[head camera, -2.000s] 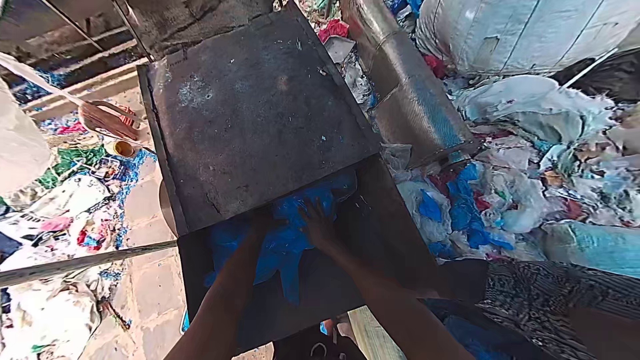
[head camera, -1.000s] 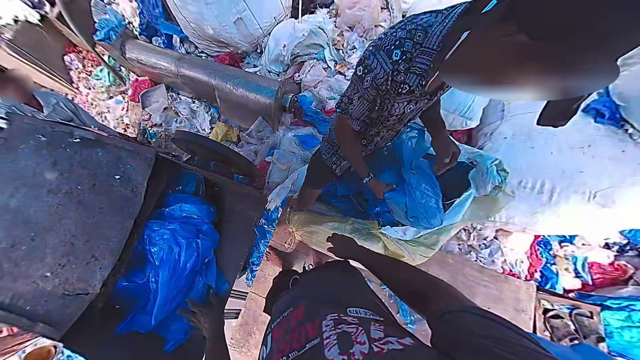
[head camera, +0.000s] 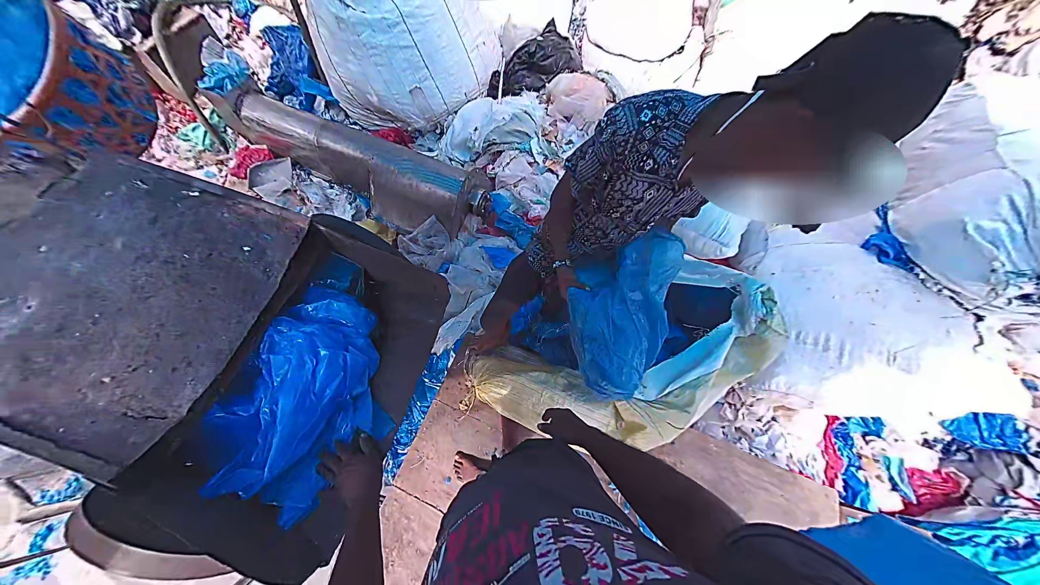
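Note:
A crumpled heap of blue plastic film (head camera: 305, 382) lies in the dark metal feed tray (head camera: 406, 313) of a machine at the left. My left hand (head camera: 353, 471) rests at the lower right edge of this film, fingers spread; whether it grips any is unclear. My right hand (head camera: 565, 426) hangs above my lap, near the edge of a yellowish woven sack (head camera: 561, 390), with nothing seen in it. A co-worker in a patterned shirt (head camera: 634, 162) bends over the sack, both hands near its mouth. Blue film (head camera: 630, 317) stands out of the sack by the co-worker's arm.
The machine's dark metal cover (head camera: 146, 301) spans the left. Behind the tray lies a metal cylinder (head camera: 349, 154) among loose plastic scraps. Large white stuffed sacks (head camera: 877, 317) stand at the right, another white sack (head camera: 406, 57) at the back. Paving (head camera: 422, 479) shows between tray and my legs.
The view has swung right from the machine to the co-worker. Two seconds ago both my hands were on the blue film in the tray; my right hand is now away from it.

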